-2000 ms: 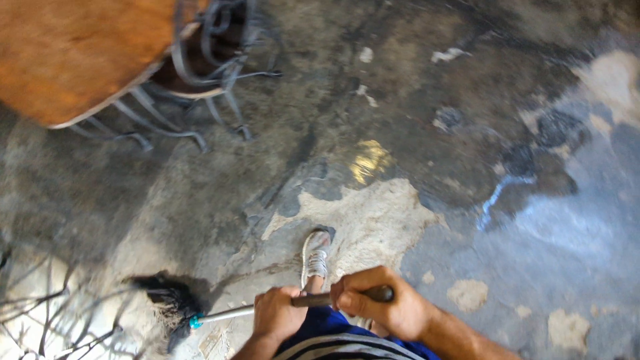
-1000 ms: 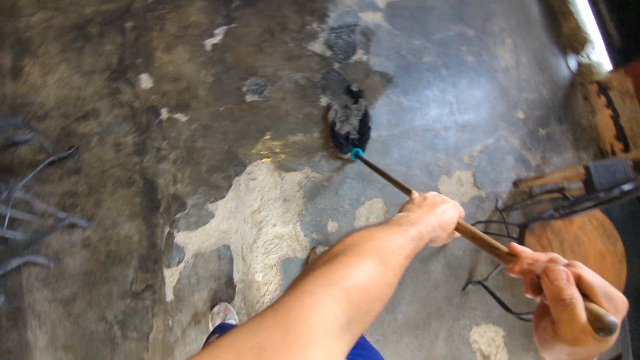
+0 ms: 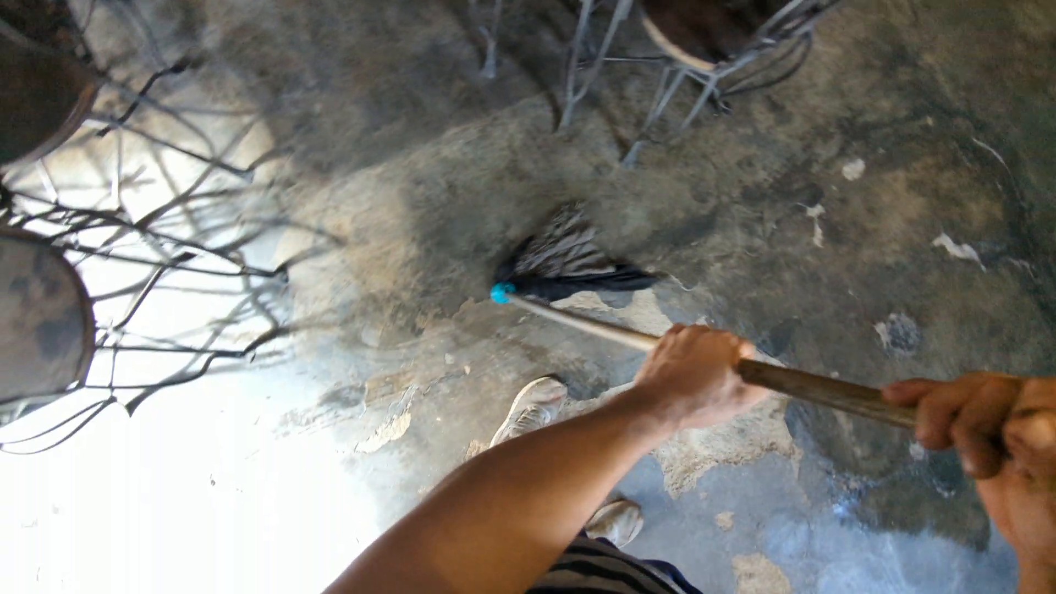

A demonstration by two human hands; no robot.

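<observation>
A string mop with a wooden handle [image 3: 825,392] slants across the view. My left hand [image 3: 701,371] is closed around the middle of the handle. Nearer its upper end, at the right edge, my right hand [image 3: 982,421] grips it too. At the lower end a turquoise socket [image 3: 502,292] joins the dark mop head [image 3: 569,252], which lies spread on the worn concrete floor, its strands fanned up and to the right. The handle's top end is hidden by my right hand or beyond the frame.
Chairs with bent metal legs and round seats [image 3: 41,309] stand at the left, in glaring light. Another metal-legged chair [image 3: 701,37] is at the top. My shoes [image 3: 536,404] are on the patchy floor below the mop. Wet-looking, shiny floor [image 3: 874,536] lies at the lower right.
The view has swung strongly. The mop head, compact beside the shiny floor patch a second ago, is now fanned out near the chairs. Both hands have kept hold of the handle.
</observation>
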